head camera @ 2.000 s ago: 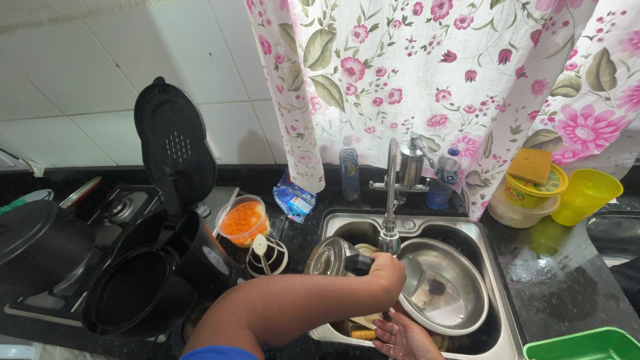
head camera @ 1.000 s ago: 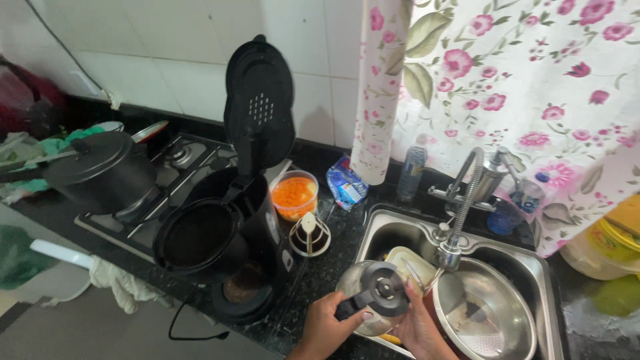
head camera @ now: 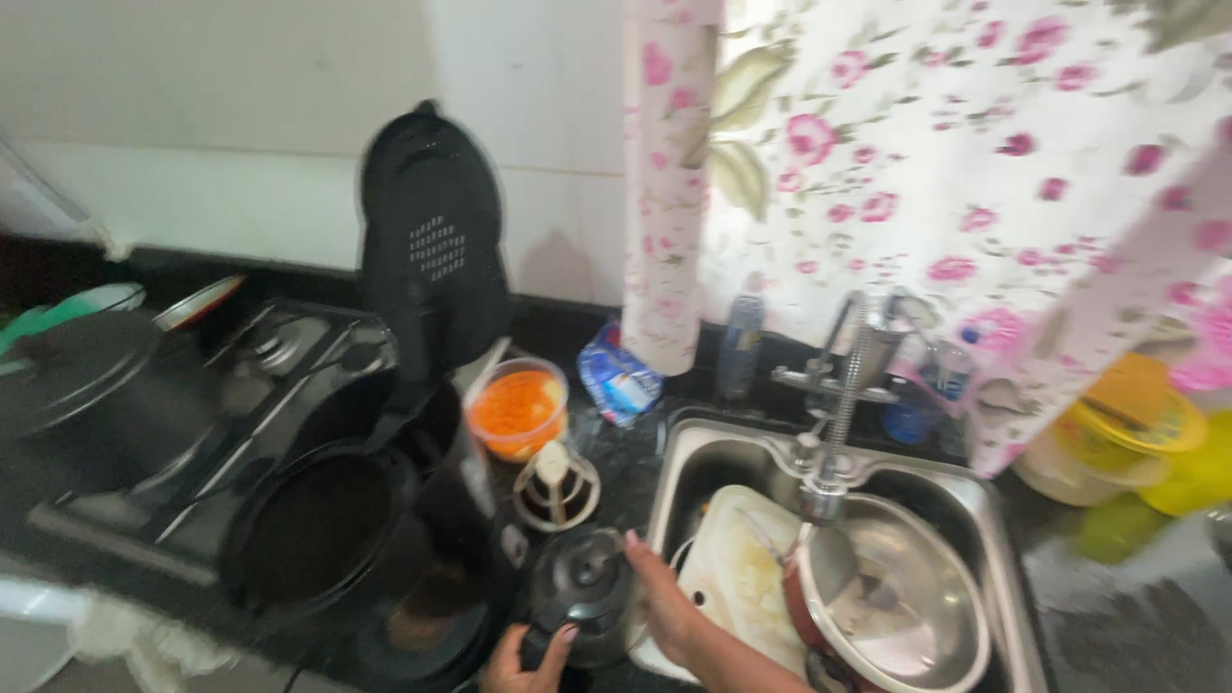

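Observation:
My left hand (head camera: 529, 659) grips the black handle of a glass coffee carafe (head camera: 587, 597) with a black lid, low in the middle of the view. My right hand (head camera: 664, 602) rests against the carafe's right side. Just left of the carafe stands a black coffee maker (head camera: 452, 539), its perforated lid (head camera: 433, 231) raised upright and its round basket (head camera: 318, 529) swung out. The carafe is beside the machine's base, between it and the sink; blur hides whether the two touch.
A steel sink (head camera: 1001, 539) holds a pot (head camera: 914, 597) and a whitish cutting board (head camera: 741, 549) under the faucet (head camera: 837, 414). Behind the carafe are a tub of orange food (head camera: 520, 409) and a blue packet (head camera: 621, 375). A stove (head camera: 260, 414) with a dark pot (head camera: 87, 375) lies left.
The carafe has moved left in my hands, from over the sink's edge to beside the coffee maker. My right hand was over the sink with it before. The view has shifted.

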